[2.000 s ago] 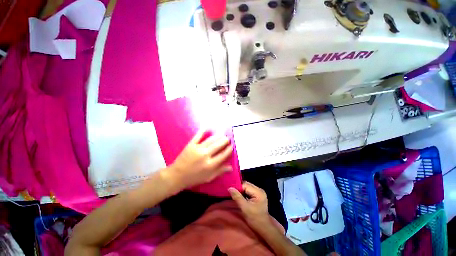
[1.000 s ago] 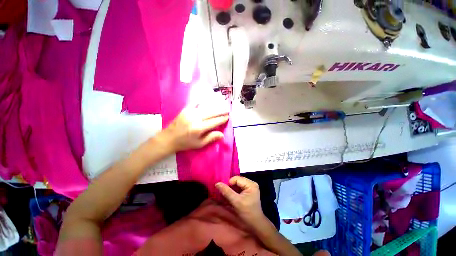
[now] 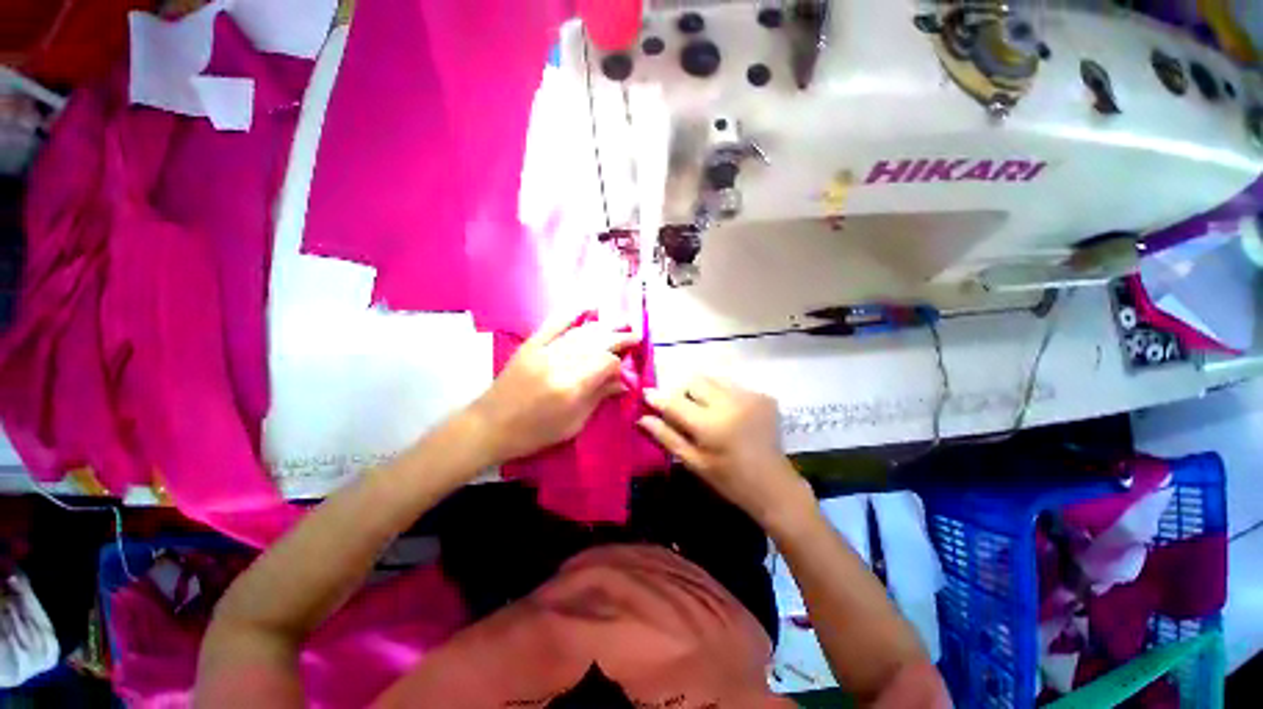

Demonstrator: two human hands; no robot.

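A bright pink fabric piece lies in front of the needle area and hangs over the table's front edge. My left hand holds it a little below the presser foot, fingers bent on the cloth. My right hand pinches the fabric's right edge between thumb and fingers, close beside my left hand. The lockstitch machine stands behind. A larger pink panel lies left of the needle. Glare washes out the cloth near the foot.
A pink heap with white pieces lies at left. Snips lie under the machine arm. A blue basket with scraps stands at lower right beside a white pad. Another blue basket is at lower left.
My right hand has moved up from below the table edge to beside my left hand, gripping the fabric higher. The fabric's near end is now gathered and shorter in front. My right arm now covers most of the scissors.
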